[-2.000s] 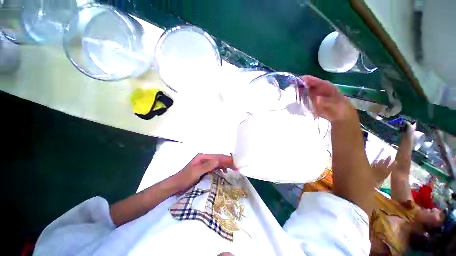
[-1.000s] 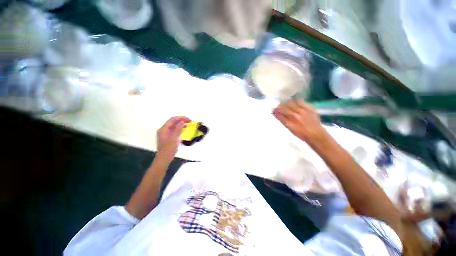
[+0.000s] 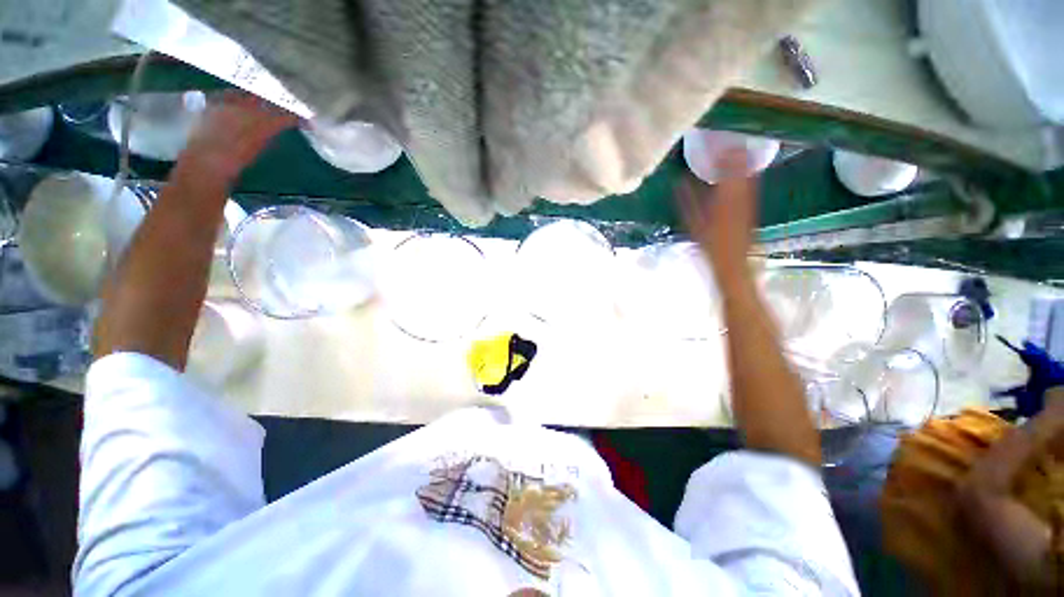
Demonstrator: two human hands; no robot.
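My left hand is blurred, reaching over the green belt at the back left, near a white round part; its fingertips are hard to make out. My right hand is also blurred, at a white round part on the belt; contact cannot be told. Clear round vessels with white insides stand on the cream bench, one at the left, one in the middle, one at the right. A yellow-and-black cloth lies on the bench in front of me.
A thick grey cloth hangs from the shelf over the belt. The green shelf edge crosses the top. A white printed paper hangs at upper left. Another white part is on the belt. A person in orange-brown is at lower right.
My left hand has left the yellow-and-black cloth and moved up and left over the belt. My right hand has moved up to the belt. The view has turned, showing the grey cloth.
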